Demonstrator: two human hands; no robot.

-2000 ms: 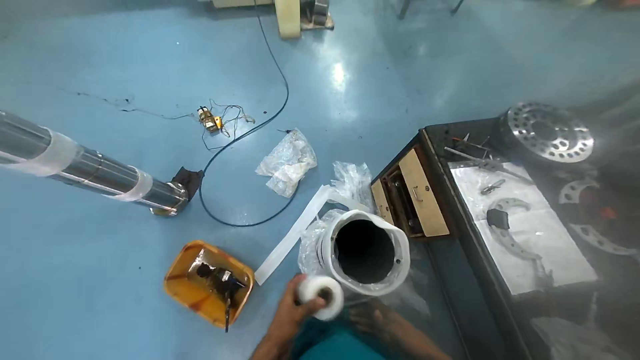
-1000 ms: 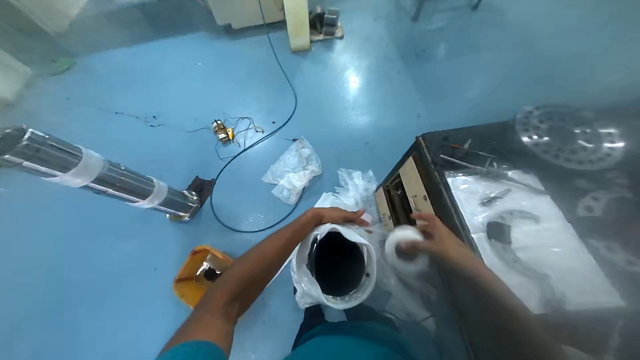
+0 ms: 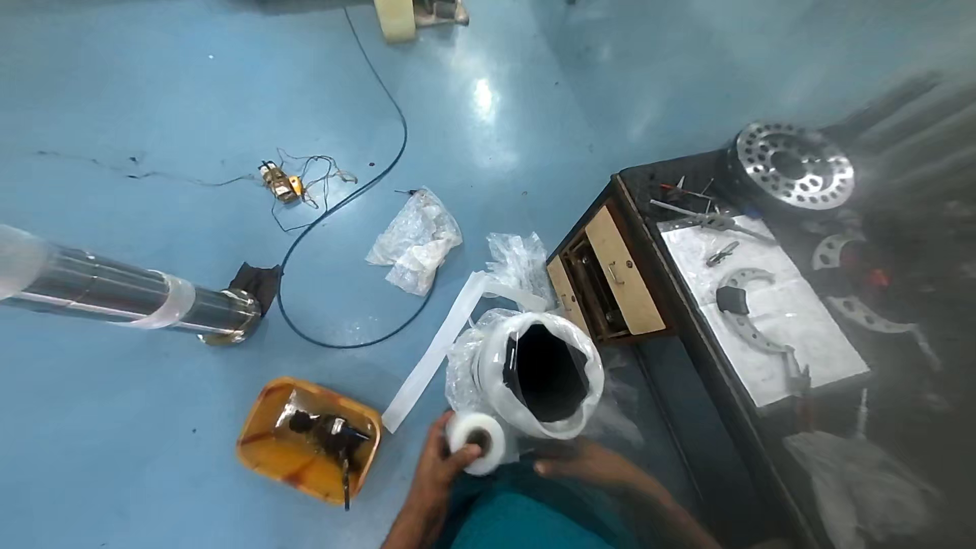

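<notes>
My left hand (image 3: pixel 442 465) grips a roll of clear plastic film (image 3: pixel 477 442) at the near left side of an upright cylinder. White plastic film (image 3: pixel 499 374) is wrapped around the rim of this cylinder, whose dark hollow (image 3: pixel 547 374) faces up. On the near right side my right hand (image 3: pixel 576 463) reaches in beside the wrapped wall with nothing seen in it; its fingertips are partly hidden. A white strip (image 3: pixel 435 351) lies slantwise on the floor left of the cylinder, and crumpled clear plastic (image 3: pixel 520 263) lies beyond it.
A workbench (image 3: pixel 732 450) with drawers (image 3: pixel 625 271) stands at right, bearing a perforated metal disc (image 3: pixel 797 166), white paper (image 3: pixel 820 347) and curved metal parts. An orange tub (image 3: pixel 267 450) sits at left. A shiny metal column (image 3: pixel 114 286), black cable (image 3: pixel 404 137) and plastic bag (image 3: pixel 419 236) are beyond.
The film roll was in my right hand at the cylinder's right side one second ago; now my left hand has it at the near left. My left arm has drawn back from across the cylinder.
</notes>
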